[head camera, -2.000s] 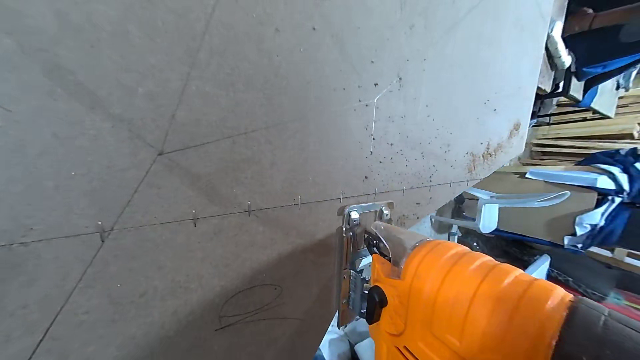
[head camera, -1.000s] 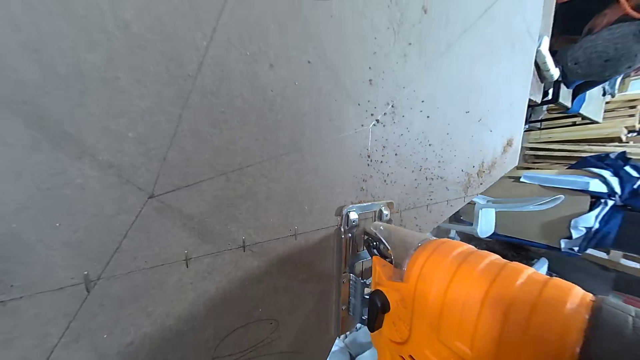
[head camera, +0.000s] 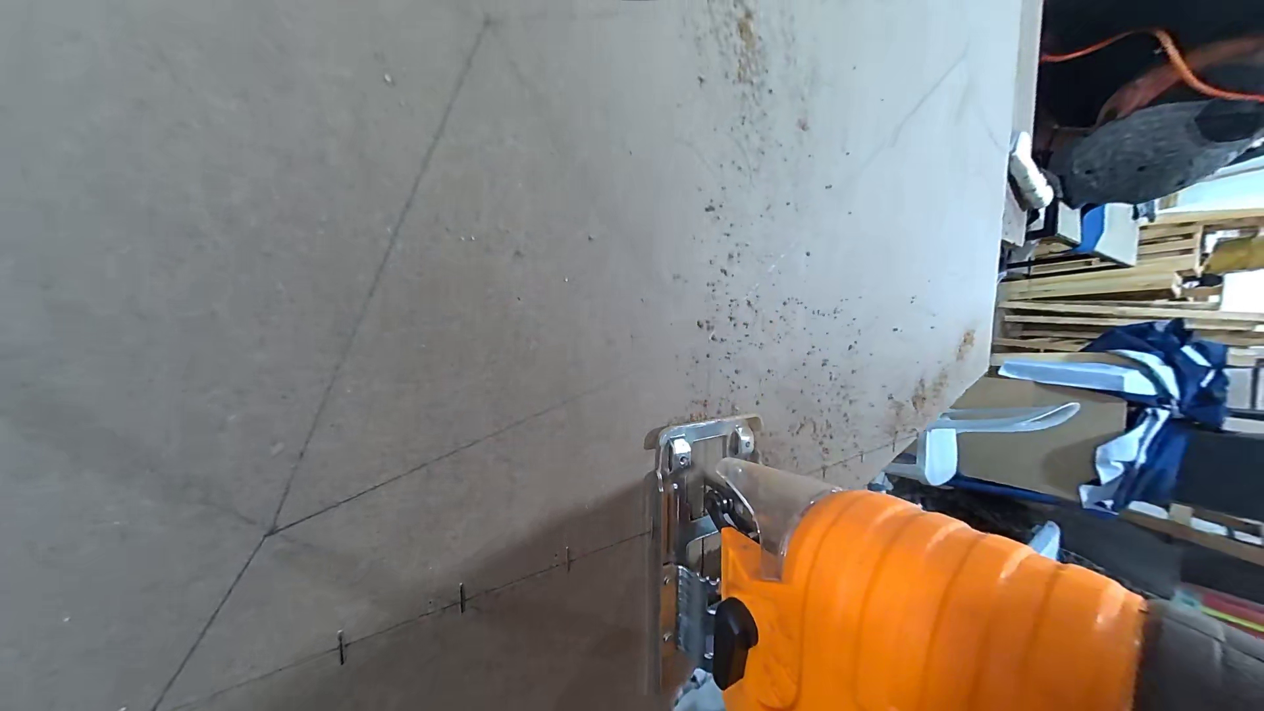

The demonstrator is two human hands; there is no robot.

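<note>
An orange jigsaw (head camera: 889,592) lies across the lower right, its metal shoe (head camera: 657,563) on a large brownish-grey board (head camera: 494,296). A clear plastic guard (head camera: 775,499) covers part of the blade area; the blade's contact with the board cannot be made out. A dark line with short cross ticks (head camera: 462,597) meets the shoe near its middle. Longer drawn lines (head camera: 385,267) join in a corner left of the jigsaw. Neither of my hands can be identified; the jigsaw's dark rear end (head camera: 1195,657) runs out of view at the right.
Dark specks and brown crumbs (head camera: 731,326) are scattered over the board. Past its right edge are stacked wooden strips (head camera: 1116,306), a white plastic chair part (head camera: 997,420) and blue-and-white cloth (head camera: 1150,415). At the upper right, part of another person (head camera: 1145,94) is near an orange cord (head camera: 1170,49).
The jigsaw's shoe has moved across the ticked line: two seconds ago it lay just below it, and now the line meets its middle. The view of the board has shifted and turned.
</note>
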